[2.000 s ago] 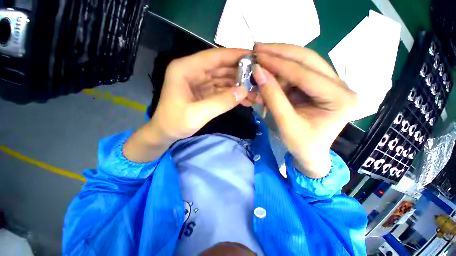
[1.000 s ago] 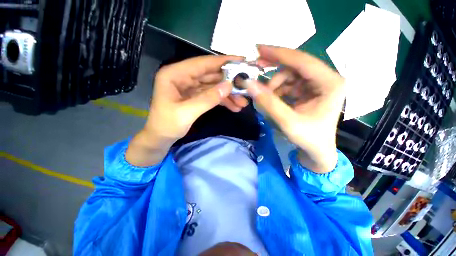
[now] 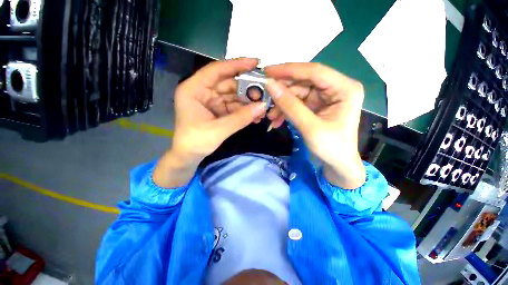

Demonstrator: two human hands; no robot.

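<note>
A small silver metal housing (image 3: 243,86) with a large round hole is held in the air above the lap, its hole facing the camera. My left hand (image 3: 203,111) is bare and grips its left side between thumb and fingers. My right hand (image 3: 320,106) is bare and grips its right side, thumb near the top right of the hole. Fingers hide the housing's right and lower edges. Something thin and pale shows just below the right fingertips; I cannot tell what it is.
A tall stack of black trays (image 3: 100,61) stands at left, with silver housings (image 3: 22,82) in pockets. White sheets (image 3: 281,28) lie on the green bench (image 3: 189,25). A tilted black tray (image 3: 440,125) with rows of housings is at right. Equipment (image 3: 454,234) is at lower right.
The housing has turned from edge-on to hole-facing and moved slightly left. Both hands have shifted with it, and the right fingers have closed in around it. The view has shifted, showing more of the left trays.
</note>
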